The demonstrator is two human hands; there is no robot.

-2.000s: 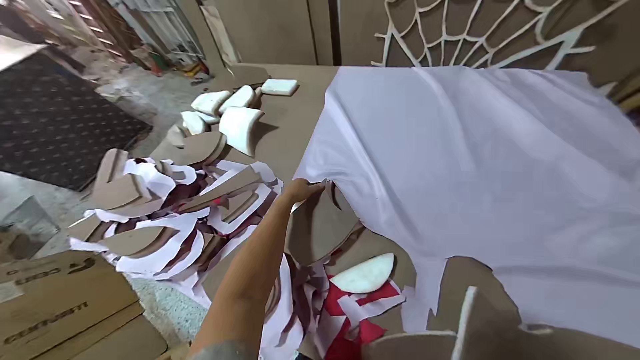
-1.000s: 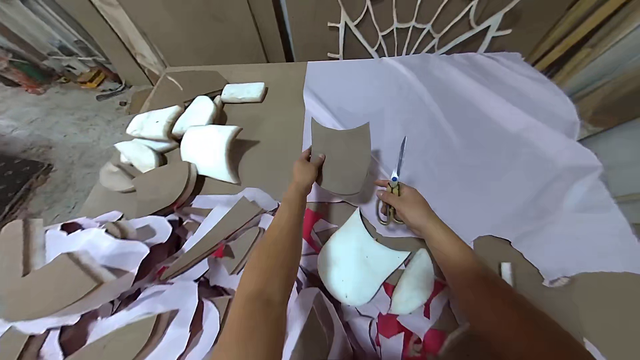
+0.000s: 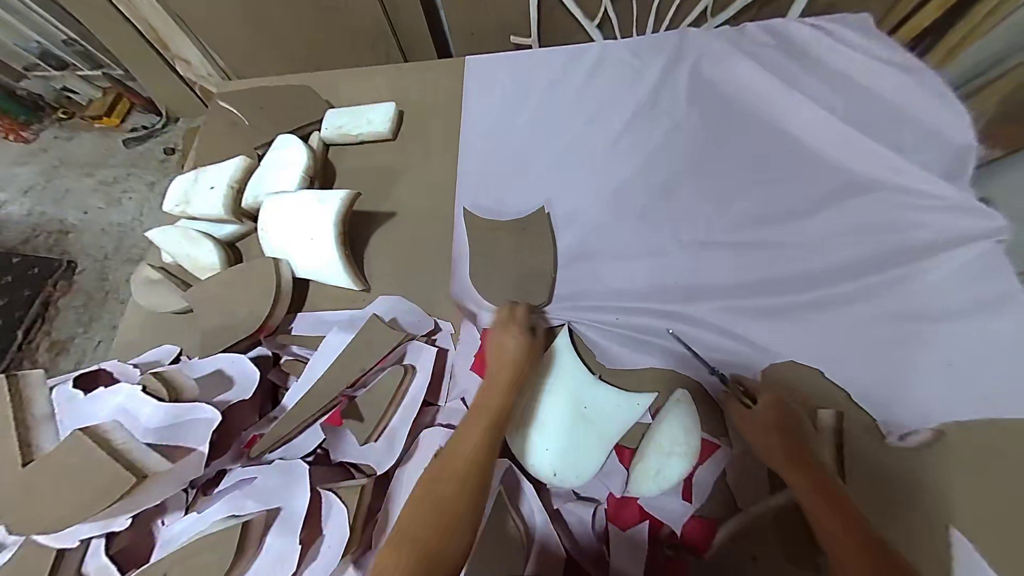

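A brown shield-shaped board piece [image 3: 510,256] lies on the left edge of a pale lilac cloth [image 3: 720,176]. At its lower edge is my left hand [image 3: 516,340], fingers bent at the cloth's edge, which is drawn into creases there; whether it grips the cloth or the piece is hard to see. Scissors [image 3: 700,356] are held by the handles in my right hand [image 3: 764,416], blades pointing up and left over the cloth. Between my arms lie a white foam shield-shaped piece [image 3: 572,416] and a white foam half-oval piece [image 3: 668,448].
Several white foam blocks [image 3: 308,232] and brown curved pieces [image 3: 236,300] lie on the brown board surface [image 3: 408,184] at left. Lilac-edged offcuts and board pieces [image 3: 336,392] are heaped at lower left. Red scraps [image 3: 628,512] lie near my right forearm. White web-shaped strips [image 3: 632,16] stand behind.
The brown shield-shaped piece, held up in my left hand a second ago, now lies on the cloth. My left hand has moved to its lower edge. My right hand with the scissors is lower and farther right.
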